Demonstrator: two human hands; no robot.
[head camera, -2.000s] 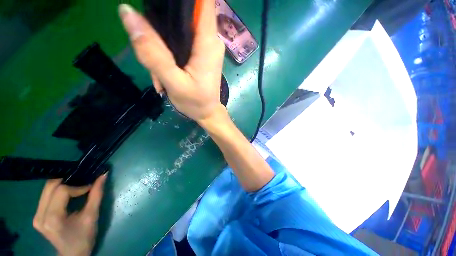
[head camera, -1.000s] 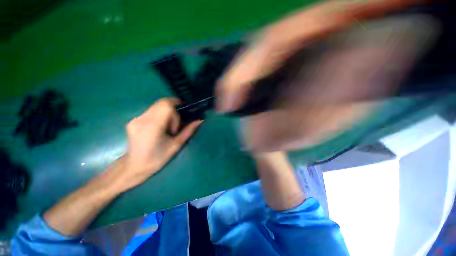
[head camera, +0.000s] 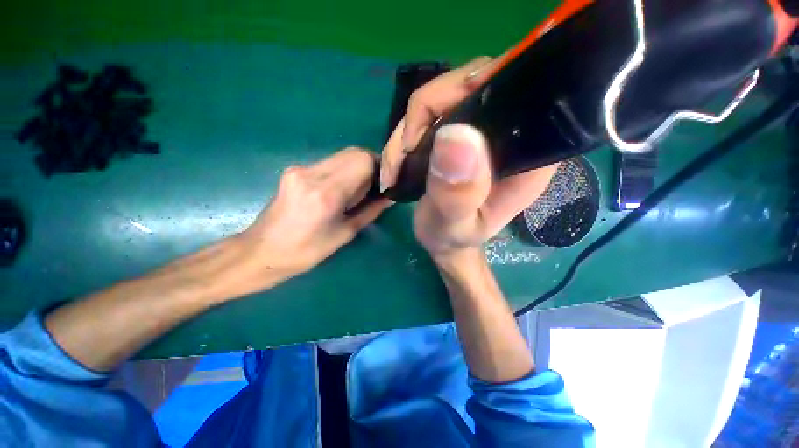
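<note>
My right hand (head camera: 460, 171) is closed around the black and orange electric screwdriver (head camera: 561, 96), which looks huge near the camera; its tip end points down-left. My left hand (head camera: 315, 206) is beside that end, its fingers curled on a black plastic frame (head camera: 415, 80). Most of the frame is hidden behind my hands and the screwdriver; one arm of it shows behind my right fingers. Whether the tip touches the frame is hidden.
A heap of small black pieces (head camera: 90, 120) lies at the left. A round screw dish (head camera: 562, 203) and a phone (head camera: 636, 179) lie right of my right hand. The black cord (head camera: 670, 185) crosses the mat. A white box (head camera: 613, 367) is at lower right.
The view has swung, bringing the left heap and dish into view. The screwdriver in my right hand has come down to my left hand at the frame. My left hand still holds the frame.
</note>
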